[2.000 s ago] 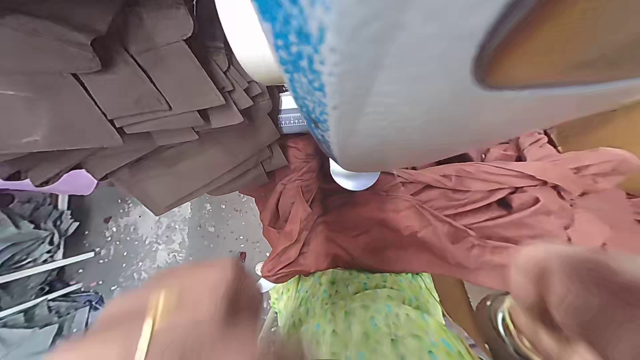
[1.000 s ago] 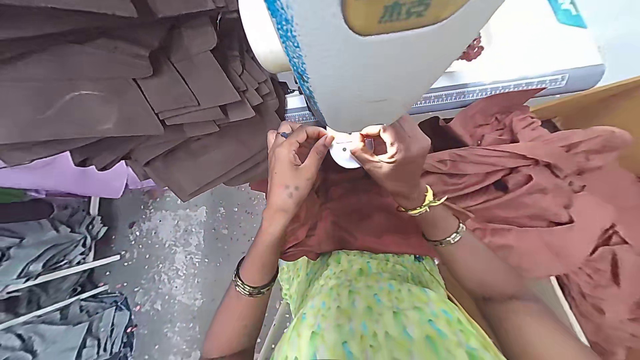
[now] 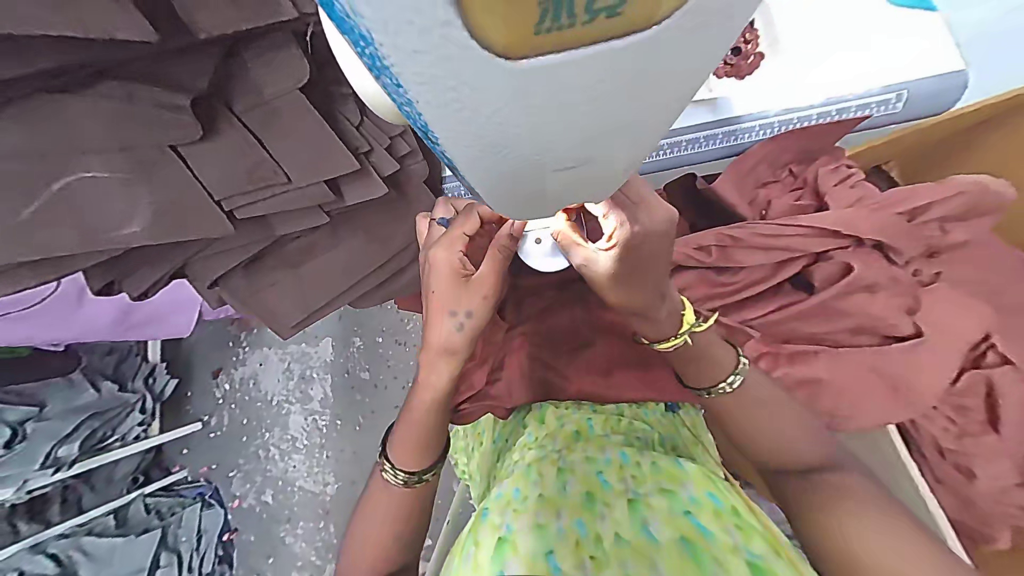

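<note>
Both hands are raised to the lower front end of a sewing machine head. My left hand has its thumb and index finger pinched at the left edge of a round white disc with a small dark hole. My right hand pinches at the disc's right side; whatever lies between the fingertips is too small to tell. Reddish-brown fabric hangs below the hands, over the lap, and spreads to the right. The needle area is hidden behind the machine head and fingers.
Stacked dark brown cut fabric pieces fill the upper left, with lilac fabric and grey fabric bundles below. The machine bed with a printed ruler and a small dark red item are at upper right.
Two seconds ago both hands were low and apart, away from the disc; one second ago they were at it, and they remain there. The view has shifted, showing more of the machine bed.
</note>
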